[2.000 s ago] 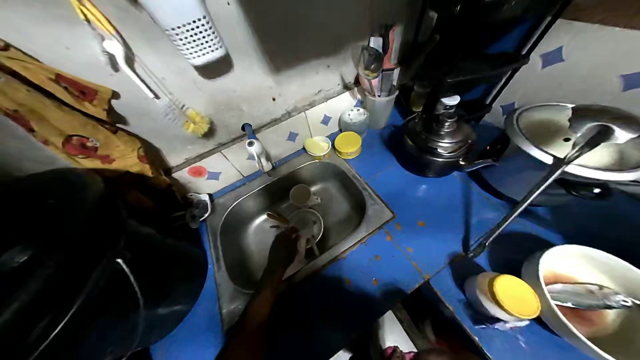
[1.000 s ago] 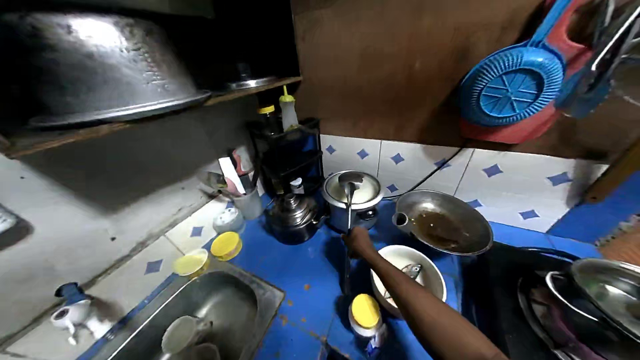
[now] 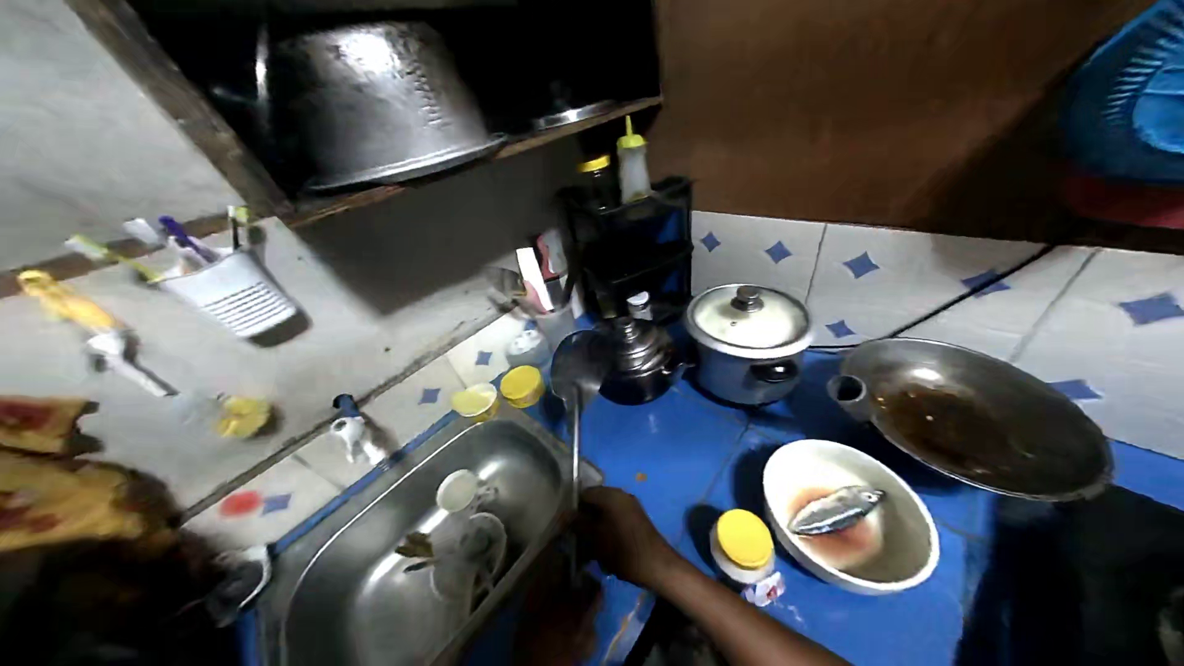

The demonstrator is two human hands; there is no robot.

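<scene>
My right hand (image 3: 624, 535), beside the right rim of the steel sink (image 3: 535, 555), grips the handle of a metal ladle (image 3: 580, 370) whose bowl points away from me. A dark, blurred shape just left of it, low at the sink edge, seems to be my left hand (image 3: 558, 606); its fingers are unclear. Cups (image 3: 457, 491) and a bowl lie in the sink. Behind the ladle stand a dark kettle (image 3: 636, 359) and a rice cooker (image 3: 747, 347) with its lid on. To the right, a white bowl (image 3: 911, 546) holds a fish (image 3: 837, 511).
A yellow-lidded jar (image 3: 744, 539) stands left of the white bowl. A pan with brown liquid (image 3: 980, 421) lies behind it. Two yellow lids (image 3: 522, 386) sit by the faucet (image 3: 359, 438). A large pot (image 3: 379, 102) rests on the overhead shelf.
The ladle, on the rice cooker a second ago with my right hand reaching to it, is now held near the sink's right edge. The view has swung back left.
</scene>
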